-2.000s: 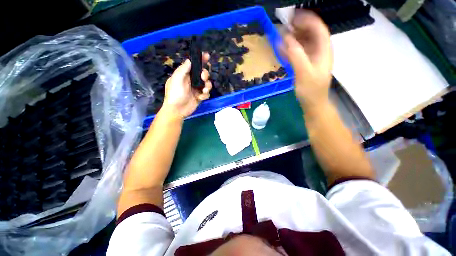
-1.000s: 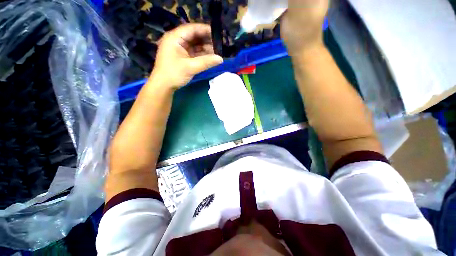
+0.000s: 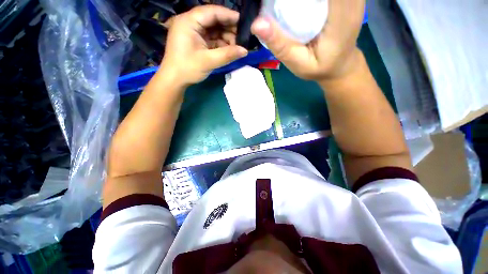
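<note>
My left hand (image 3: 200, 43) is at the top of the view, its thumb and fingers on the lower part of a black housing (image 3: 246, 24). The housing points up and is cut off by the top edge. My right hand (image 3: 321, 51) is just right of it and holds a whitish squeeze bottle (image 3: 300, 17), its round base facing me. The bottle's tip is hidden. The thumb of my right hand is close beside the housing; I cannot tell if it touches. A folded white cloth (image 3: 250, 101) lies on the green mat below the hands.
The blue tray (image 3: 138, 81) with black pieces is behind my hands. A yellow-green strip (image 3: 274, 101) with a red end lies beside the cloth. Crinkled clear plastic (image 3: 85, 107) and rows of black parts are at left. A white sheet (image 3: 455, 59) is at right, above a bag with cardboard (image 3: 445, 163).
My right hand has turned the bottle, so its base now faces me, and moved closer to the housing. Earlier, that hand was over the upper right and the bottle stood on the mat.
</note>
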